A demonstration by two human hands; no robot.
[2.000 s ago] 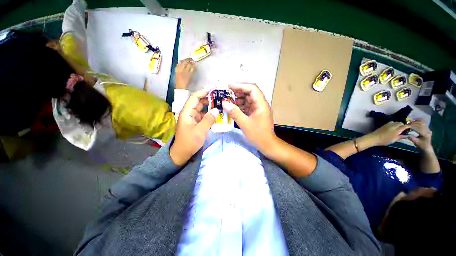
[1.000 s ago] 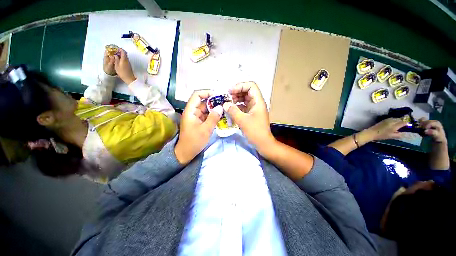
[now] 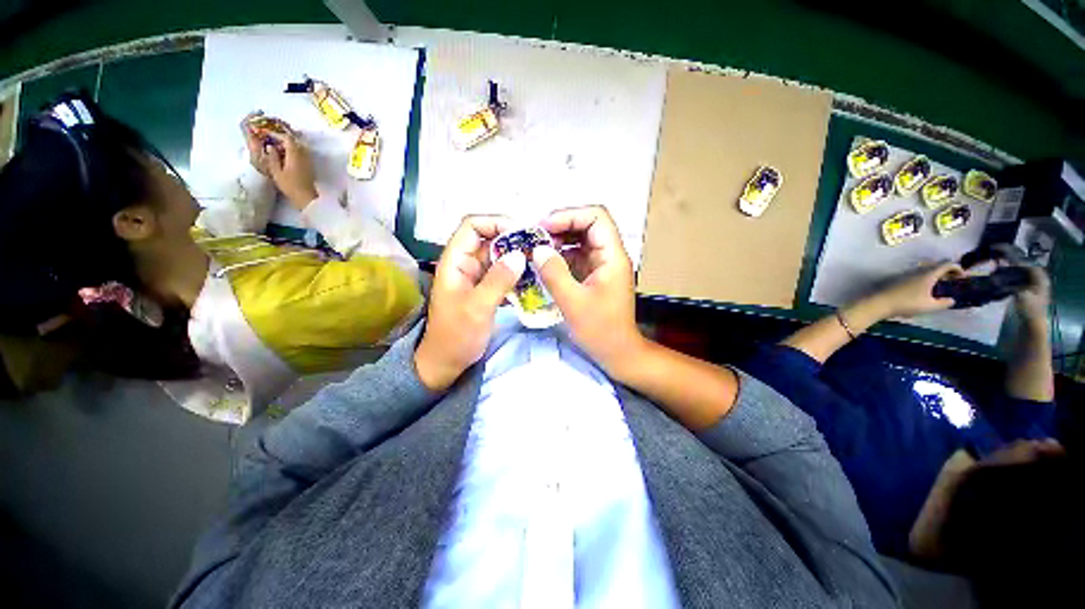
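Observation:
A device housing [image 3: 537, 312], a white rounded half shell with a yellow block inside its lower end, is held above my lap. A dark circuit board [image 3: 520, 243] lies at its upper end. My left hand [image 3: 466, 292] grips the housing from the left, thumb on the board. My right hand [image 3: 585, 286] grips it from the right, thumb at the board's edge. The thumbs cover part of the board. Any thin wires are too small to tell.
A white mat [image 3: 595, 131] ahead bears one part-assembled unit [image 3: 477, 126] with a dark part outside it. A brown board [image 3: 714, 238] bears another unit [image 3: 759, 190]. Several units lie on the right mat. Neighbours sit left and right; the right one holds a dark object [image 3: 983, 286].
Over two seconds the left neighbour's hand has left the mat in front of me. The right neighbour's dark object has been raised. My hands stay around the housing, with small thumb shifts.

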